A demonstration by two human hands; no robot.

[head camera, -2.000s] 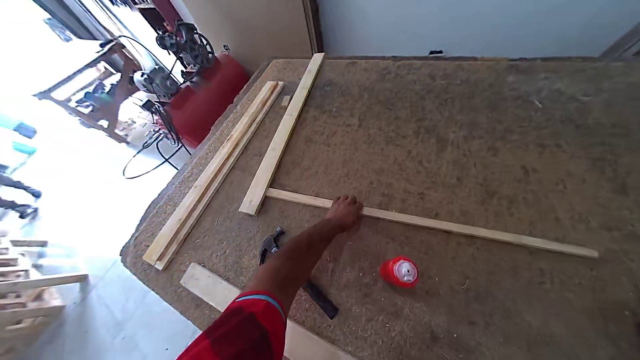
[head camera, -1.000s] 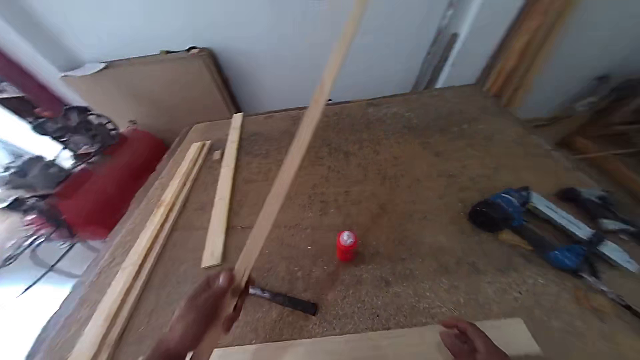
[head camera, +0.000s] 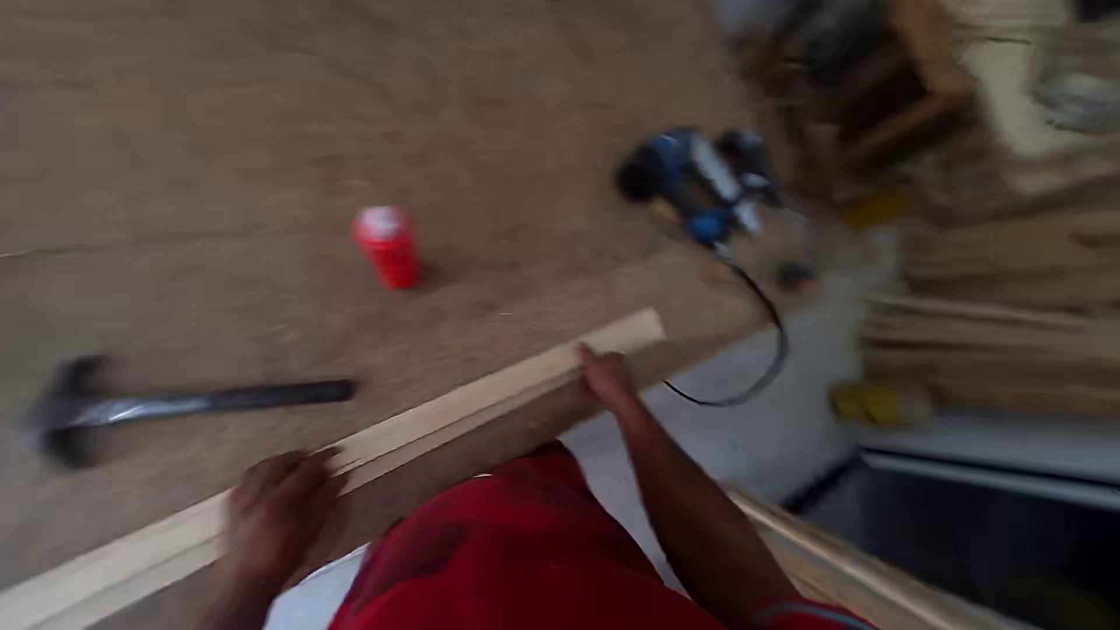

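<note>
A pale wooden board (head camera: 472, 404) lies slanting along the near edge of the worktable, with a narrower strip running along its near side. My left hand (head camera: 284, 512), blurred, grips the board and strip toward the lower left. Near the board's far right end, my right hand (head camera: 606, 378) closes around its near edge, fingertips on top. A claw hammer (head camera: 210, 401) lies on the table beyond my left hand, head to the left. Farther back stands a red bottle or container (head camera: 389, 248) with a whitish top.
Blue-and-black power tools (head camera: 691, 184) sit at the table's right end, a black hose or cord (head camera: 779, 350) looping off the edge. Stacked boards (head camera: 989, 315) are beyond on the right. Another timber piece (head camera: 857, 560) is beside my right arm.
The narrow strip, raised in my left hand a second ago, is down along the board at the near edge. My right hand now holds near the board's right end. The view has swung right and down.
</note>
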